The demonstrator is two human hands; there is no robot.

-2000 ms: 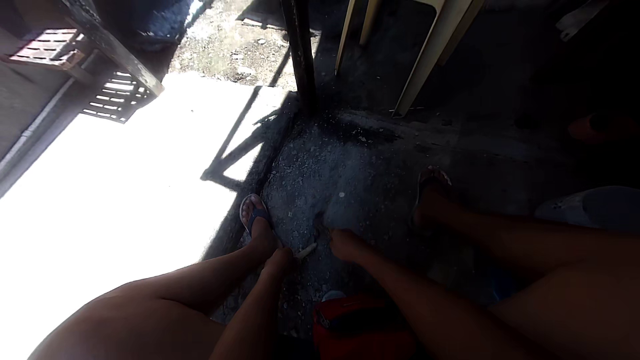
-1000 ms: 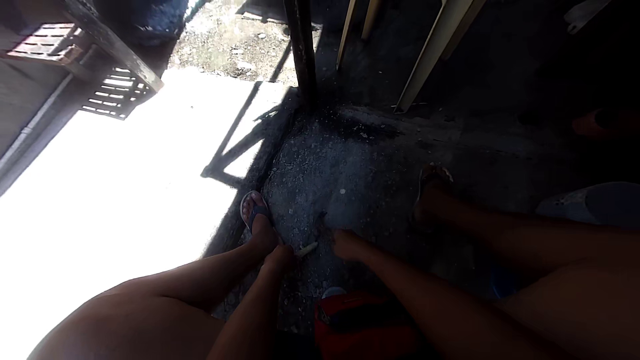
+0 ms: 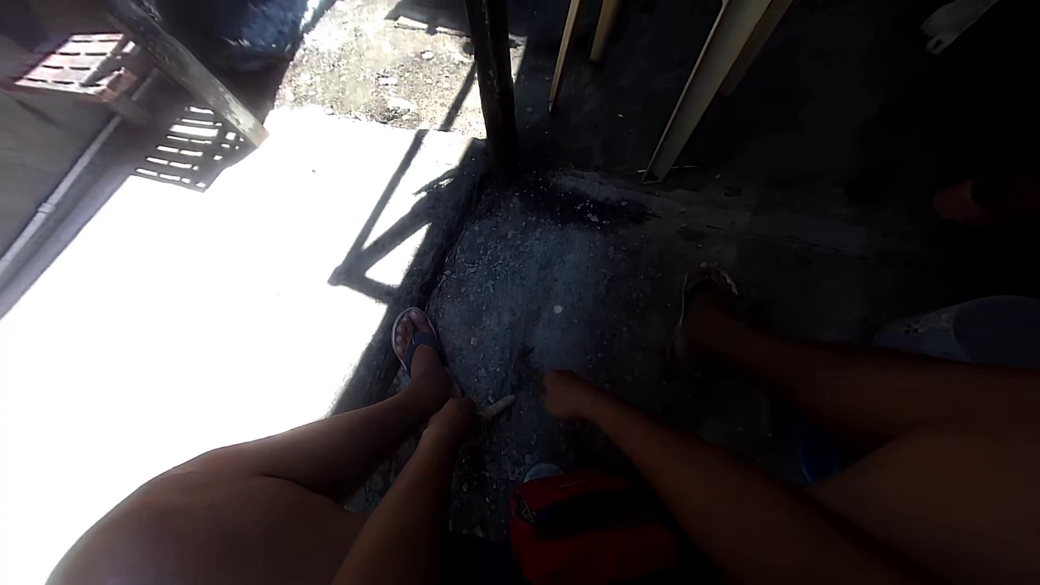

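My left hand (image 3: 452, 418) is closed near my sandaled left foot, with a short pale rod-like object (image 3: 497, 406) sticking out to its right; it seems to be gripped there. To the right, my right hand (image 3: 565, 395) is held low over the dark floor, its fingers bent. A small dark thing (image 3: 528, 361) shows at its fingertips, too dim to identify or to tell whether it is held. Below the hands lies a red bag or cloth (image 3: 593, 524) with a dark strip across it.
Flip-flops (image 3: 422, 341) are on my feet. A dark post (image 3: 494, 81) stands ahead, beside pale plastic chair legs (image 3: 691, 97). A slatted red crate (image 3: 77, 65) is at upper left. A bluish rounded container (image 3: 975, 325) lies at right. Sunlit concrete (image 3: 203, 309) stretches left.
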